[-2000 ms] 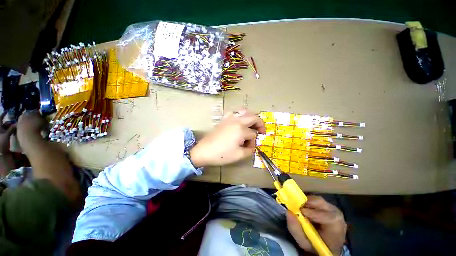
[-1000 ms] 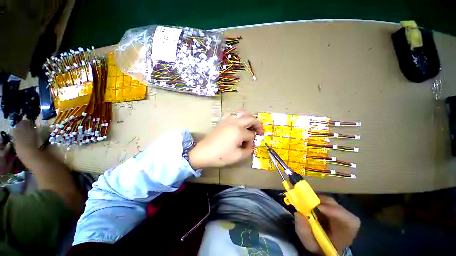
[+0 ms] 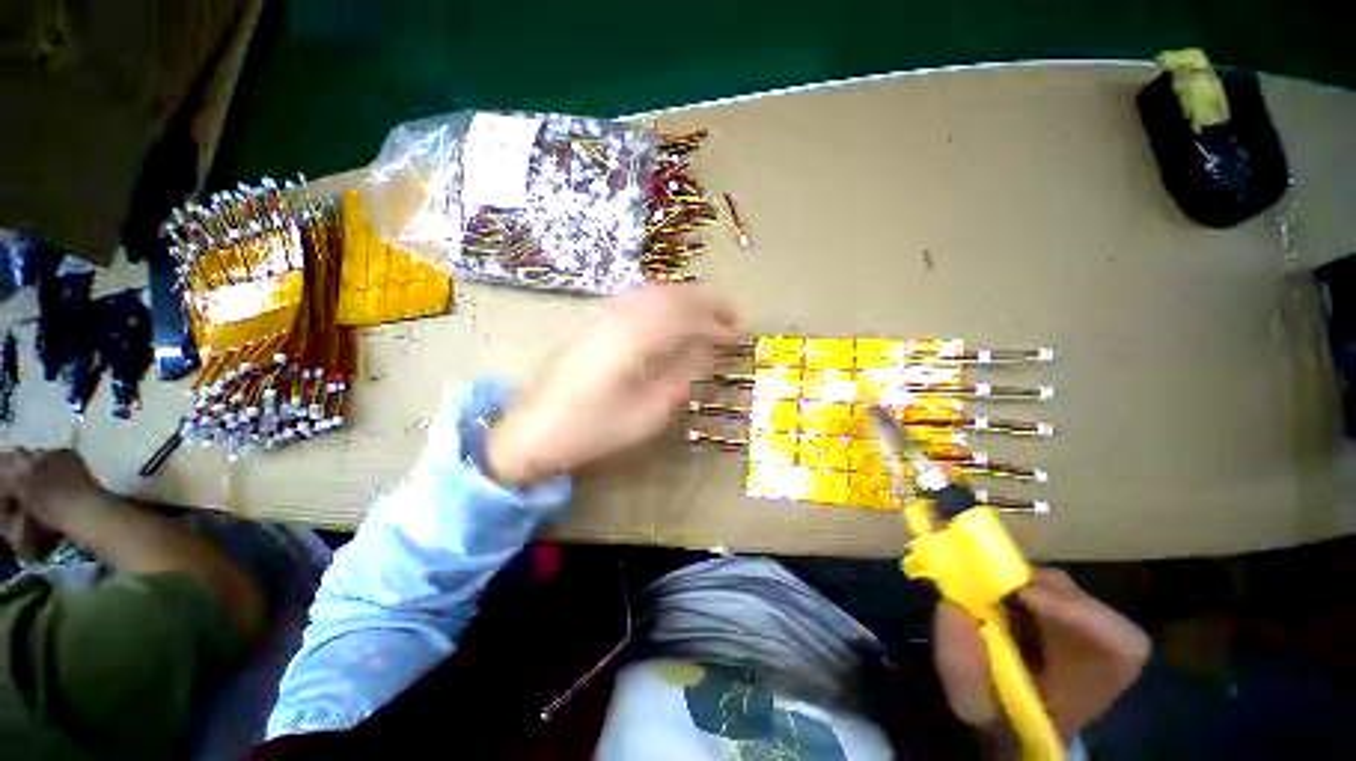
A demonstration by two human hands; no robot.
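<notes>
The yellow-orange circuit board panel [image 3: 848, 424] lies flat in front of me. Wire leads with white plugs stick out from its right side [image 3: 1011, 393] and from its left side. My right hand [image 3: 1048, 654] is closed around the yellow soldering iron [image 3: 970, 562]; its blurred tip points up-left over the panel. My left hand [image 3: 617, 372] is blurred, beside the panel's upper left corner. Its fingertips are near the left leads. I cannot tell whether it holds anything.
A clear bag of leads [image 3: 558, 201] lies beyond my left hand, with one loose lead [image 3: 736, 220] beside it. A stack of wired panels [image 3: 246, 298] and a spare panel [image 3: 390, 268] are at the left. A black holder [image 3: 1222, 171] is far right. Another person's arm [image 3: 134, 535] is at the left.
My left hand has moved off the panel's left edge, up and left, and the left leads now show. My right hand has moved the iron right, away from the left edge.
</notes>
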